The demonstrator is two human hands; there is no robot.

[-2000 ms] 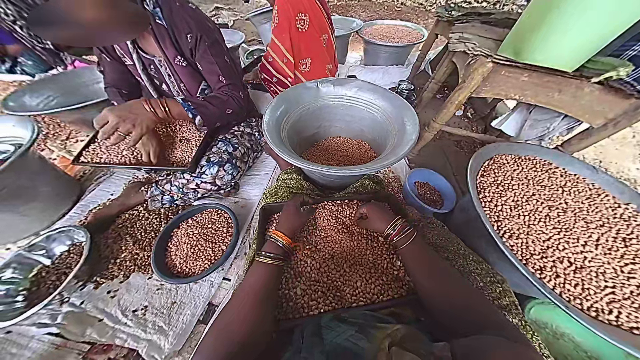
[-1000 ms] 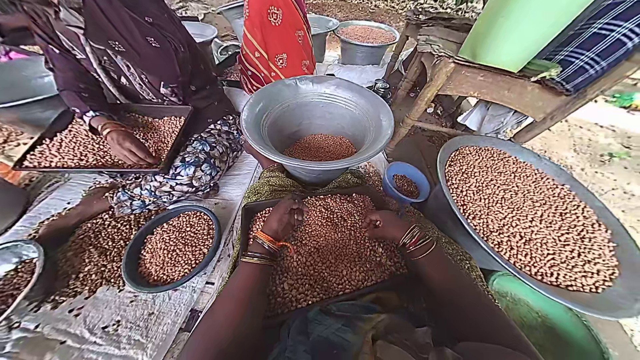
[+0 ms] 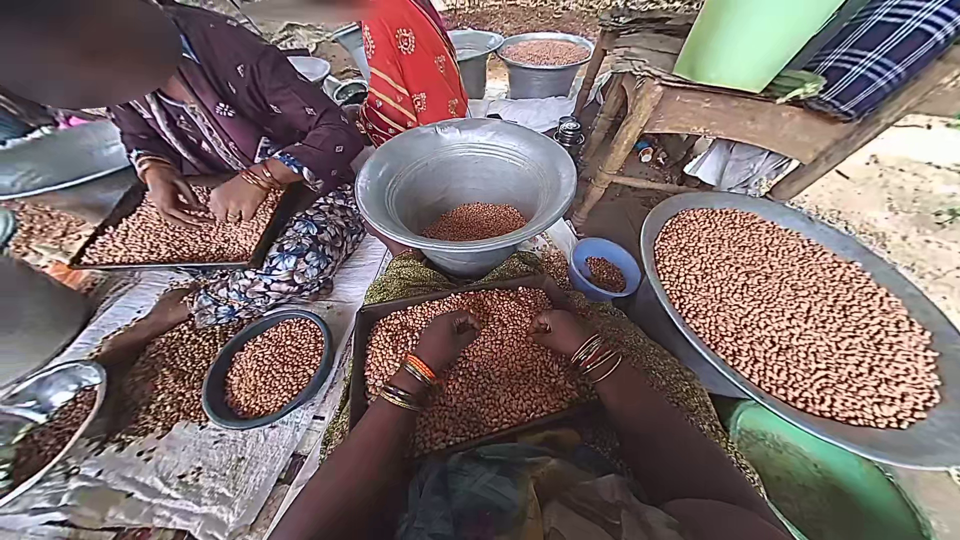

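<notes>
A dark rectangular tray [image 3: 361,375] of shelled peanuts [image 3: 487,375] rests on my lap. Over its upper left part, my left hand [image 3: 448,339] is curled just above the nuts, fingers bent inward. My right hand [image 3: 561,331] is likewise curled at the tray's upper right. Whether either hand holds nuts is hidden by the bent fingers. Bangles circle both wrists. Beyond the tray stands a wide-rimmed metal pot [image 3: 465,176] with reddish nuts at its bottom. A small blue bowl [image 3: 626,289] with darker nuts sits to the right of it.
A large metal basin [image 3: 675,341] of peanuts lies at right, above a green tub [image 3: 825,480]. At left, a co-worker's hands are in another tray [image 3: 165,264]. A dark round bowl [image 3: 210,397] of nuts sits on the sheet. A wooden chair [image 3: 742,116] stands behind.
My left hand has shifted down and its fingers have curled, away from the tray's far edge. The co-worker now has both hands over their tray; one second ago only one showed there.
</notes>
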